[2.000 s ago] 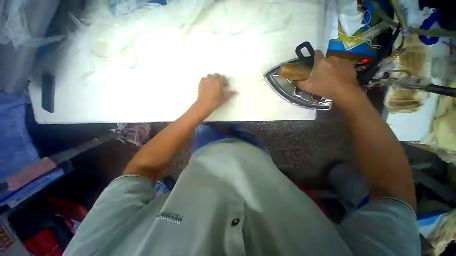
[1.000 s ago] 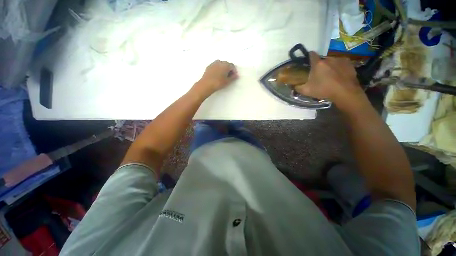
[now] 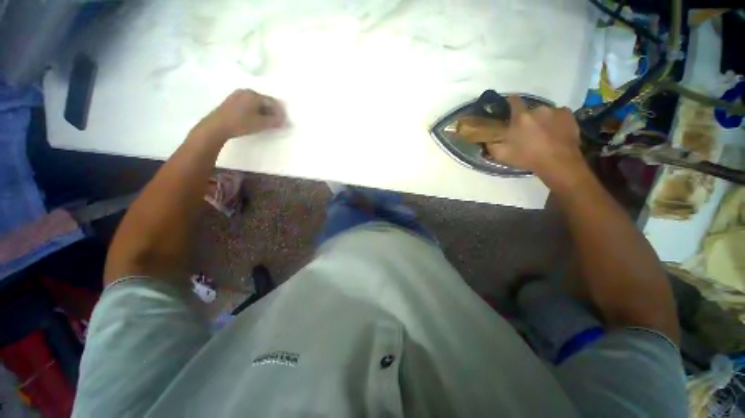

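My right hand [image 3: 539, 135] grips the tan handle of the steam iron [image 3: 478, 135], which sits flat near the right end of the white pressing table [image 3: 359, 163], its tip pointing left. My left hand [image 3: 249, 114] is above the left part of the table, fingers curled and slightly blurred. The glare on the white top hides whether it pinches a thin strip. Faint, sheer white fabric strips [image 3: 253, 49] lie loose at the table's far side.
A black mobile phone [image 3: 80, 92] lies at the table's left end. Hose and cables [image 3: 629, 98] run to the right of the iron. Scorched pads [image 3: 682, 184] lie on a pale surface at right. Blue cloth [image 3: 20, 171] hangs at left.
My left hand has moved left, away from the iron. The iron, still in my right hand, has turned slightly and stays near the same place. The view has tilted.
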